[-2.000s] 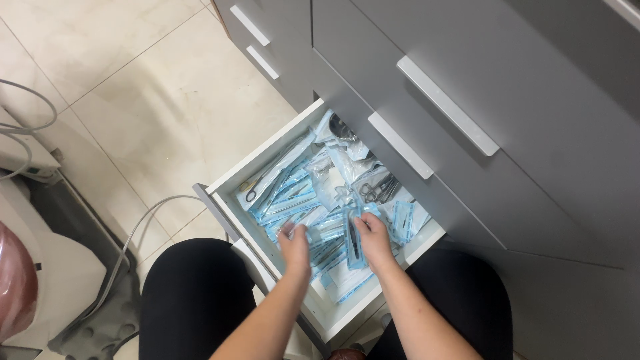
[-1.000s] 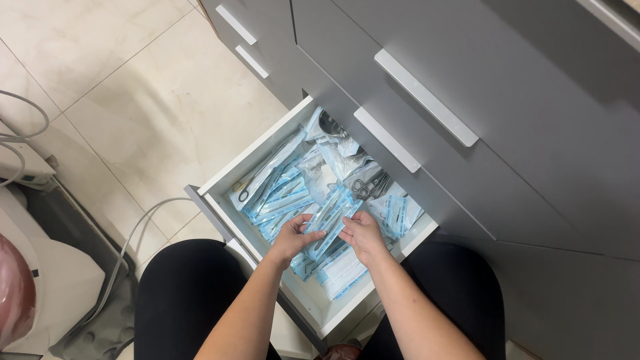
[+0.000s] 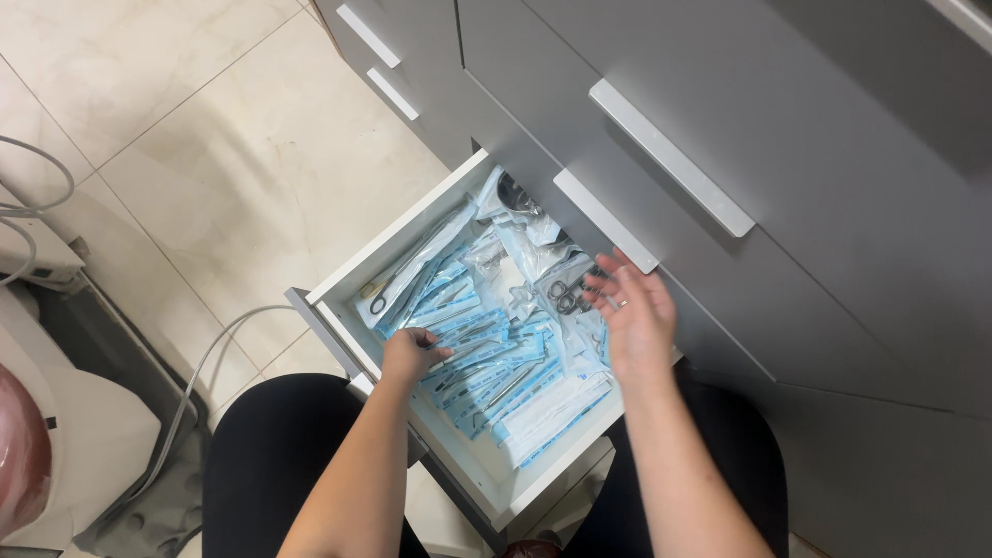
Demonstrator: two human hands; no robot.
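Note:
My left hand (image 3: 417, 355) is at the near left part of a pulled-out white drawer (image 3: 399, 225), fingers bent over blue-edged sterilization pouches (image 3: 484, 353); whether it pinches one cannot be told. My right hand (image 3: 637, 314) is raised over the drawer's right side with fingers apart, holding nothing. Beside its fingertips lie ring-handled metal instruments (image 3: 564, 296) in a clear pouch. Long pouches with a ring-handled instrument (image 3: 378, 304) run along the left wall. Dark metal items (image 3: 515, 194) in pouches fill the far corner, and white-faced pouches (image 3: 550, 418) lie at the near right.
Grey cabinet fronts with white bar handles (image 3: 670, 159) rise on the right, one handle (image 3: 606, 221) just above my right hand. A grey cable (image 3: 203, 364) runs across the tiled floor (image 3: 225, 147) to white equipment (image 3: 85, 434) at left. My knees flank the drawer.
My hands have moved apart: the right rose toward the cabinet and let go of a pouch, the left shifted left. Pouches now lie spread where both hands were working together.

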